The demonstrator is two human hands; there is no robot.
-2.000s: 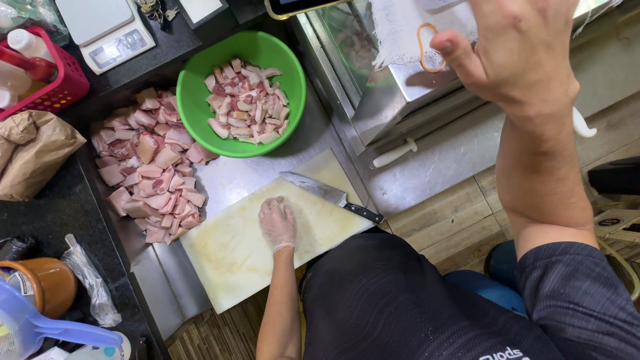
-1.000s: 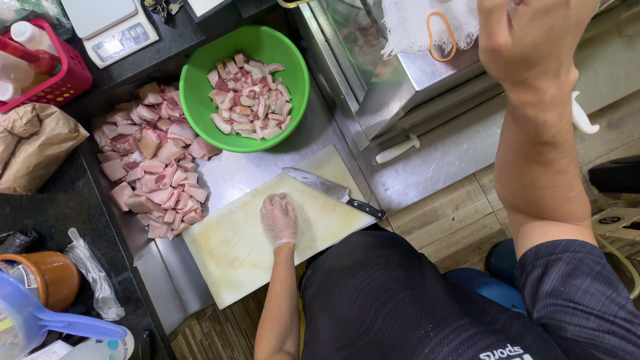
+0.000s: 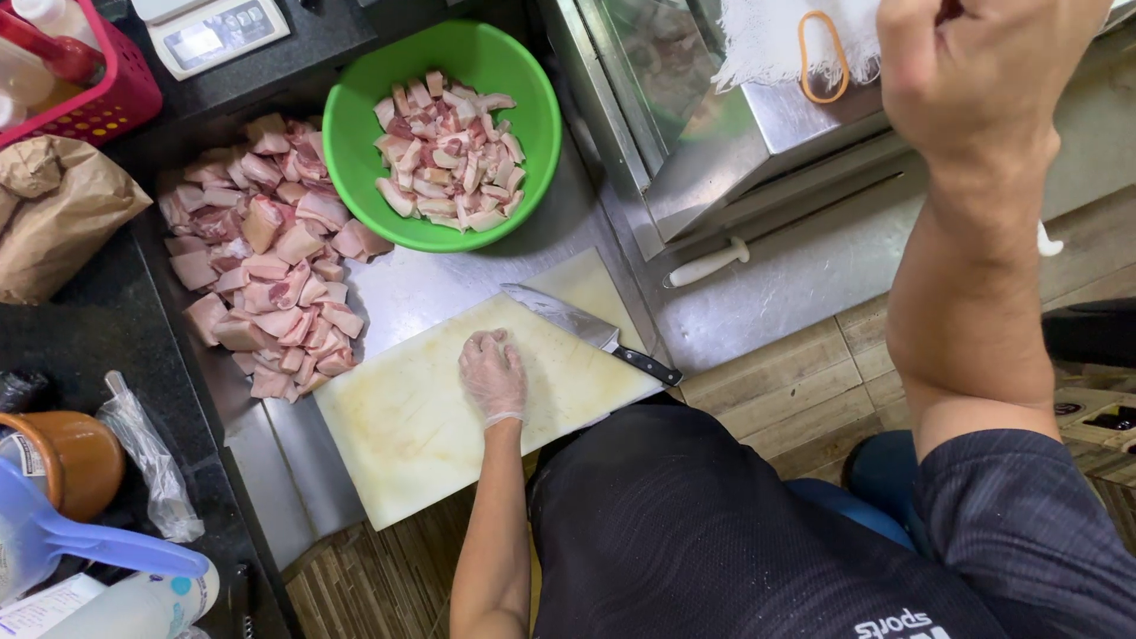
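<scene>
My left hand (image 3: 493,374), in a clear plastic glove, rests with curled fingers on a white cutting board (image 3: 408,444); whether anything is under it is hidden. A chef's knife (image 3: 568,319) with a black handle lies on the board to its right. My bare right hand (image 3: 981,80) is raised close to the camera at the upper right, partly cut off by the frame edge; its fingers are mostly hidden. Beyond the board, a green plastic bowl (image 3: 532,169) holds cut strips of raw meat with skin. Larger raw meat chunks (image 3: 275,266) are heaped on the steel surface left of the bowl.
A digital scale (image 3: 217,35), a pink basket (image 3: 133,89) of bottles and a brown paper bag (image 3: 67,222) stand at left. Nearer are an orange-brown pot (image 3: 89,466) and a blue strainer (image 3: 115,541). A white-handled tool (image 3: 707,264) lies beside the steel case (image 3: 737,169), below a white cloth (image 3: 781,35).
My right hand was more open two seconds ago, with its thumb extended; its fingers now look curled in. My left hand has stayed on the board.
</scene>
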